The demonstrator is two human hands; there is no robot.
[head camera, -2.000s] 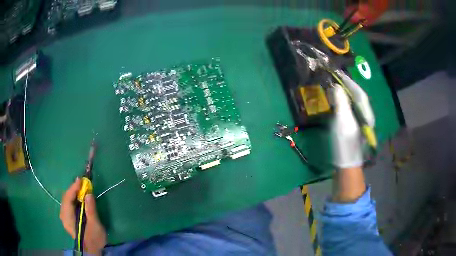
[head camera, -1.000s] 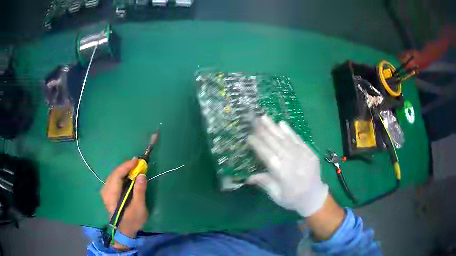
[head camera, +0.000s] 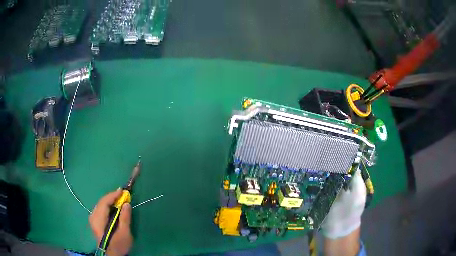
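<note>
The circuit board (head camera: 280, 217) is raised on the right with its component side showing. It has a grey ribbed heatsink (head camera: 295, 147), yellow-and-black blocks and a yellow part at its lower left corner. My right hand (head camera: 345, 207), in a white glove, grips the board's right edge; its fingers are partly hidden by the board. My bare left hand (head camera: 112, 225) holds a soldering iron (head camera: 122, 200) with its tip pointing up and right. Solder wire (head camera: 65, 150) curves from the spool (head camera: 77, 82) to my left hand, and its free end sticks out to the right.
A left iron stand (head camera: 48, 152) with a yellow sponge lies at the left. A right stand (head camera: 317, 101) with a yellow ring (head camera: 359, 101) is partly behind the board, beside a green-and-white disc (head camera: 381, 130). Other boards (head camera: 132, 22) lie beyond the mat. A red sleeve-like shape (head camera: 410, 60) reaches in at upper right.
My right hand moved from the right stand to the board, and the board is now lifted and turned over, component side showing. The cutters are no longer visible. My left hand still holds the iron.
</note>
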